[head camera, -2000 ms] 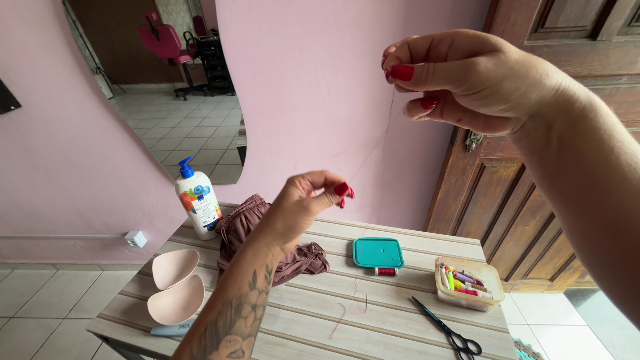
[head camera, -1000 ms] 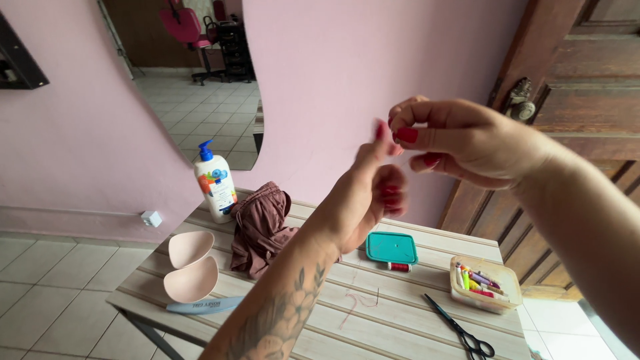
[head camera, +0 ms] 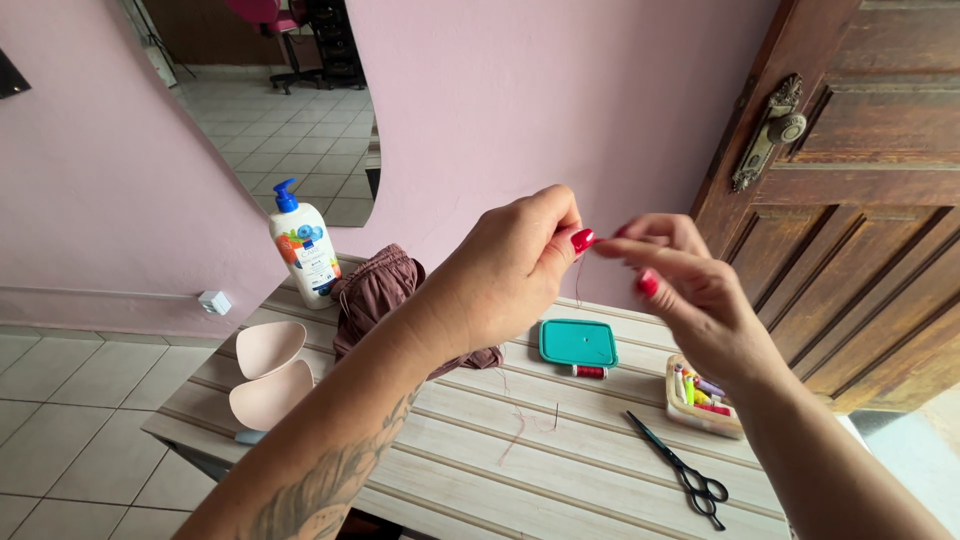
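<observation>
My left hand (head camera: pixel 525 262) pinches a thin reddish thread (head camera: pixel 580 281) between thumb and fingers above the table; an end hangs below. My right hand (head camera: pixel 694 289) is beside its fingertips, index finger stretched toward them and thumb apart; blur hides whether it grips the thread. Lower down a needle (head camera: pixel 556 416) shows upright near thread strands (head camera: pixel 517 439); I cannot tell if it hangs or lies on the tabletop. A red thread spool (head camera: pixel 589 372) lies against a teal plastic lid (head camera: pixel 577 343). Black scissors (head camera: pixel 679 469) lie to the right. Brown gathered fabric (head camera: pixel 375 300) is partly behind my left arm.
On the slatted table (head camera: pixel 465 442) stand a pump bottle (head camera: pixel 306 255) and a plastic box (head camera: pixel 701 420) of colourful spools and other items. Two beige bra cups (head camera: pixel 270 350) lie at left. A mirror (head camera: pixel 300 135) and wooden door (head camera: pixel 862 180) are behind.
Two seconds ago my hands were apart with thread stretched between them; now their fingertips are close together. My right hand has come down, and its thumb has parted from its index finger.
</observation>
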